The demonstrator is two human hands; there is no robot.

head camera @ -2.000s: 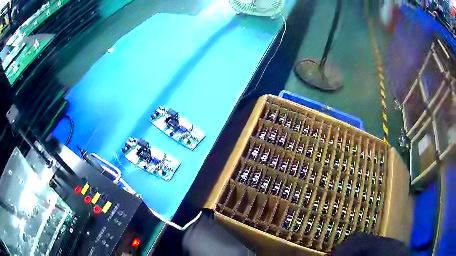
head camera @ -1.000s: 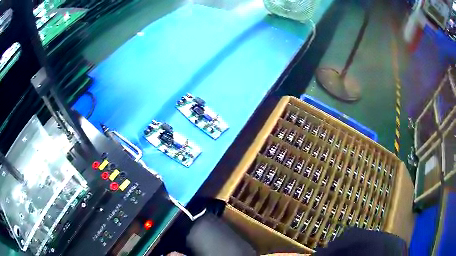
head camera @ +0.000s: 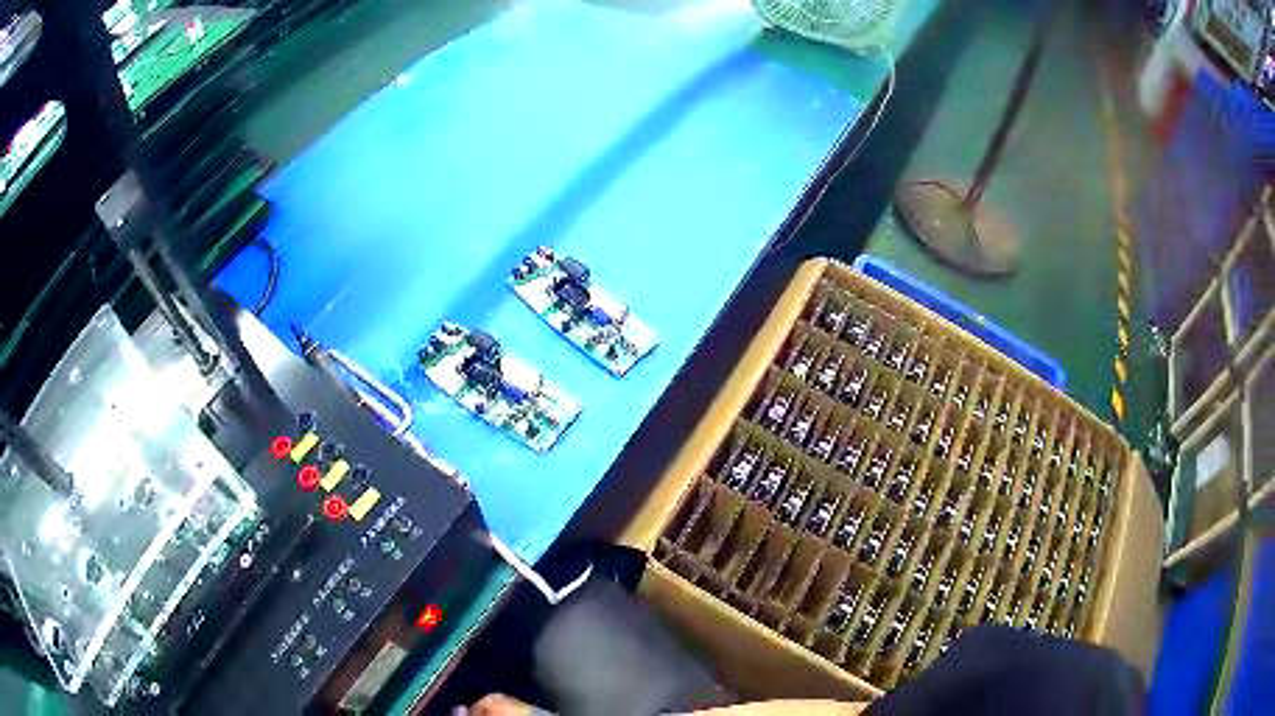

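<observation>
Two narrow circuit boards lie side by side and apart on the blue mat (head camera: 671, 182), one nearer the fixture (head camera: 499, 388) and one farther back (head camera: 582, 311). An open brown carton (head camera: 881, 685) stands at the right. Its divider grid holds many boards on edge; several cells at its near left corner are empty. A sliver of skin, seemingly my left hand (head camera: 499, 708), shows at the bottom edge, cut off, so its grip is hidden. My right hand is not in view; a dark shape, perhaps a sleeve, covers the carton's near edge.
The black test fixture (head camera: 329, 588) stands at the left with a clear cover (head camera: 112, 490) and red lit switch (head camera: 431, 617). A white cable (head camera: 538, 576) runs by the mat edge. A blue crate (head camera: 965, 325) lies behind the carton. A fan (head camera: 832, 17) and round stand base (head camera: 958, 227) are beyond.
The view has shifted, so the boards, fixture and carton appear farther right. The skin sliver has come in at the bottom edge. The two boards keep their places on the mat.
</observation>
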